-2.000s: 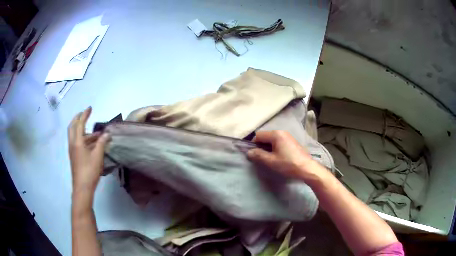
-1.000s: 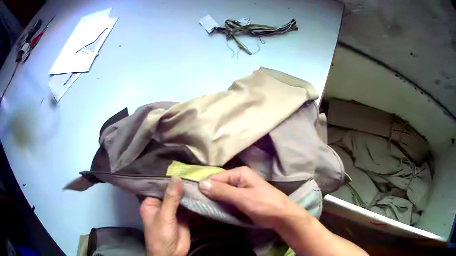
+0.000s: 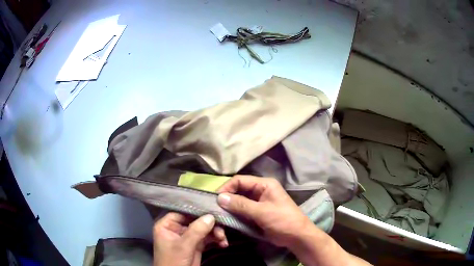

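A part-sewn garment [image 3: 208,135] lies bunched on the white table, with a beige panel on top, taupe-grey and dark parts around it. Its long mauve-grey edge strip [image 3: 150,196] runs across the front. My left hand [image 3: 189,236] pinches the strip's lower edge from below, thumb on top. My right hand [image 3: 262,205] pinches the strip just to the right, thumb on it, fingers over the top edge. A lime panel [image 3: 202,181] shows behind the strip, beside my right fingers. The undersides of both grips are hidden.
The white table [image 3: 166,57] holds flat white sheets [image 3: 88,52], tied cords with a white tag [image 3: 270,37] and a small red and dark tool [image 3: 34,49]. A bin [image 3: 410,236] with taupe bundles [image 3: 397,161] stands at right. Another grey cloth [image 3: 124,253] lies at bottom left.
Both hands moved from the spread-out pale panel to the edge strip, now close together. Since one second ago, my left hand has shifted slightly right and down, its thumb now on the strip's lower edge.
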